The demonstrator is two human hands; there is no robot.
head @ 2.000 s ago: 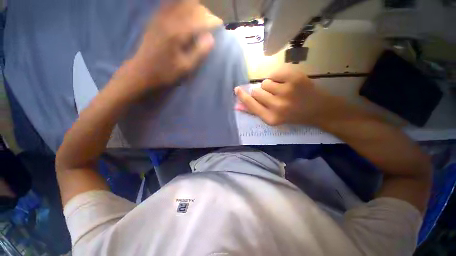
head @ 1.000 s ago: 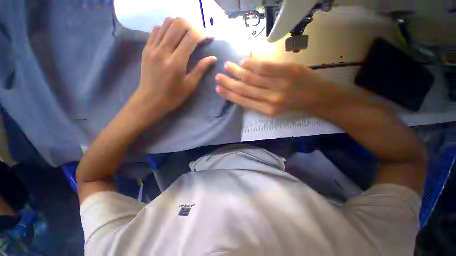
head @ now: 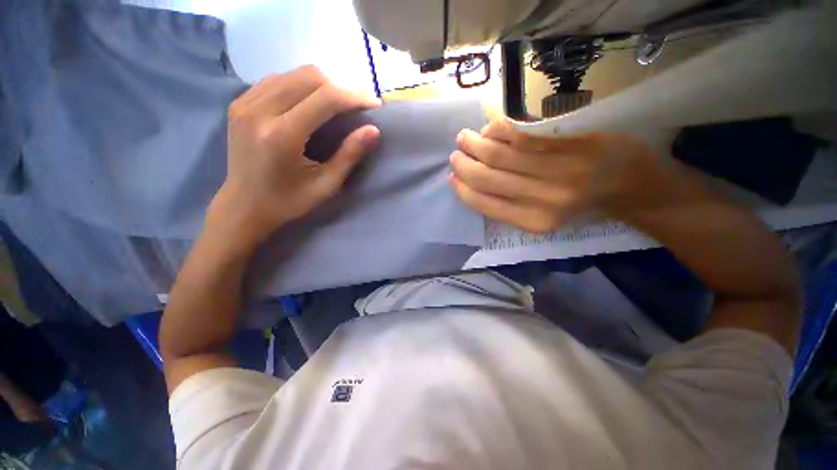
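Observation:
A large grey-blue fabric panel (head: 404, 202) covers the left and middle of the table, its straight upper edge just below the needle area. My left hand (head: 289, 147) lies on the panel, thumb and fingers spread around a dark fold. My right hand (head: 546, 174) lies at the panel's right edge, fingers together with their tips on the cloth; whether they pinch it is unclear. The cream-white sewing machine head (head: 440, 23) is above, with a small dark wire loop guard (head: 473, 71) under it. The needle is hard to see in the glare.
A black flat object (head: 748, 161) lies right of the machine, behind my right forearm. A printed ruler (head: 569, 240) runs along the table's front edge. Blue bin sides show below the table at both sides. Part of another person's arm (head: 20, 399) shows at the lower left.
My left hand has moved slightly left and down, still on the cloth. My right hand has moved right. The panel's upper edge now lies straight below the machine head. The view has shifted.

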